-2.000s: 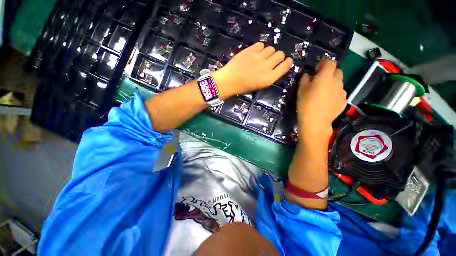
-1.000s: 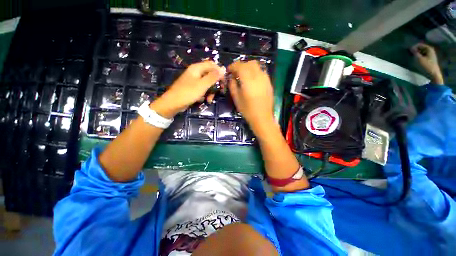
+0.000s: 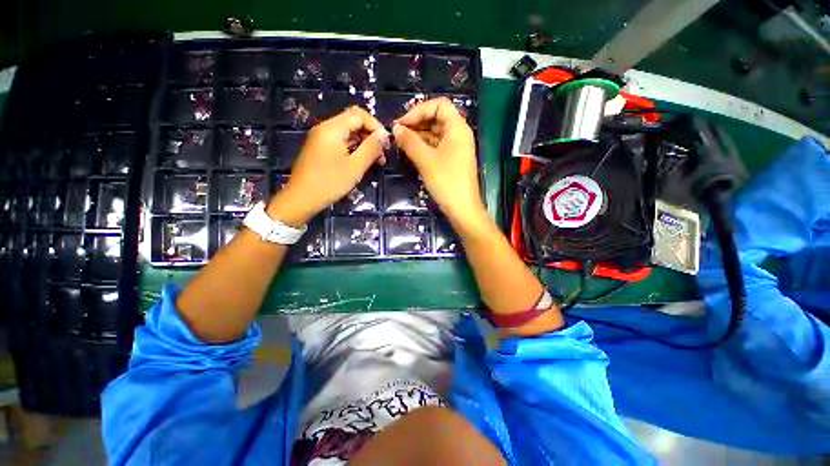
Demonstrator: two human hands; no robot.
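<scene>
A black component tray [image 3: 300, 261] with square pockets lies on the bench in front of me. Small reddish and silvery parts [image 3: 247, 193] sit in its pockets. My left hand [image 3: 329, 162] and my right hand [image 3: 444, 157] meet over the tray, right of its middle. Thumb and index finger of each hand are pinched, with the fingertips nearly touching at a tiny part [image 3: 390, 135]. The fingers mostly hide it, so its type cannot be told. The hands cover several pockets.
Black trays [image 3: 68, 238] lie at the left. At the right, a red-orange bin [image 3: 637, 273] holds a black fan [image 3: 601, 238] and a solder reel [image 3: 583, 113]. A silvery rectangle [image 3: 676, 238] and thick black cable [image 3: 731, 273] are beside them. Another person's blue sleeve [image 3: 774, 319] is at far right.
The view has turned, so the tray now lies level. From apart over the tray, my hands came together about a second ago and remain pinched. The neighbour's hand has left view.
</scene>
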